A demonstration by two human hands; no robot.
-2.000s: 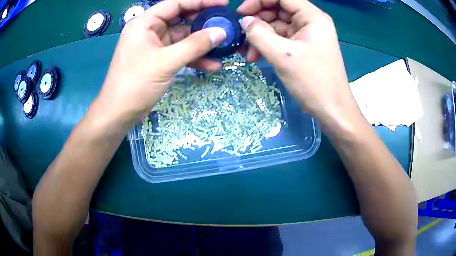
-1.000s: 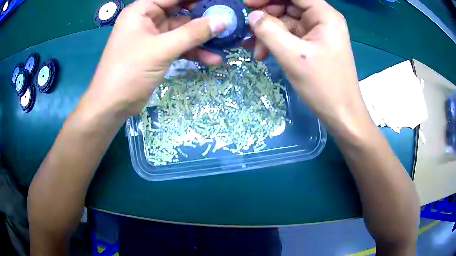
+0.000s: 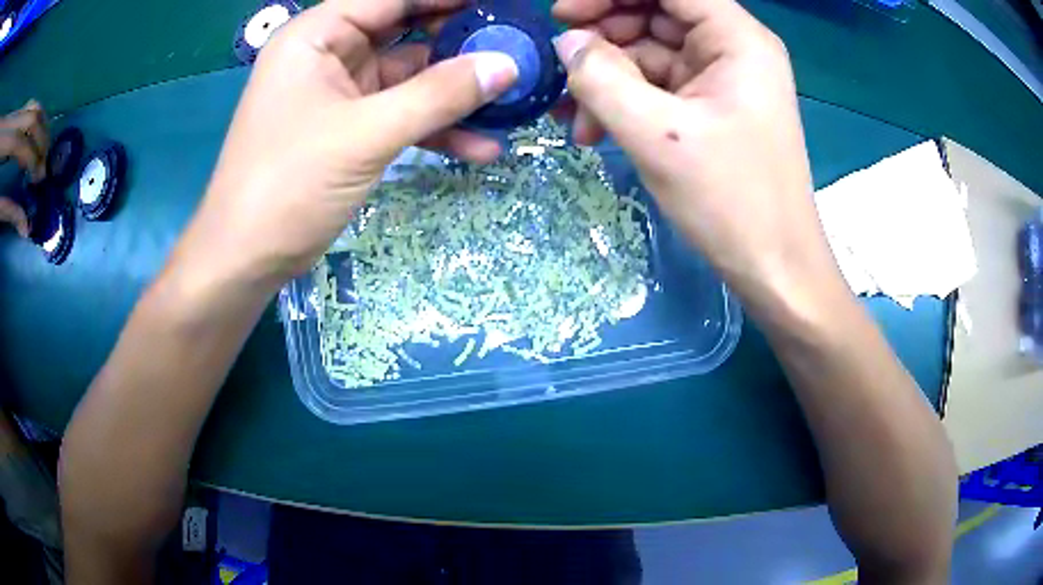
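My left hand holds a round black disc with a pale bluish centre, thumb on the centre, above the far side of a clear plastic tray. My right hand is at the disc's right edge, thumb and index fingertips close together with a tiny pale thing between them, partly hidden. Whether the right fingertips touch the rim is hard to tell. The tray holds a heap of small yellow-green and silver strips.
Several black discs with pale centres lie at the left, with another person's hand on them. Another disc lies at the far left. White crumpled paper and tan cardboard with a dark shiny item lie at the right.
Another person's hand has come in at the left onto the group of discs. My left hand still holds the disc, its face turned slightly; my right hand has stayed at its edge.
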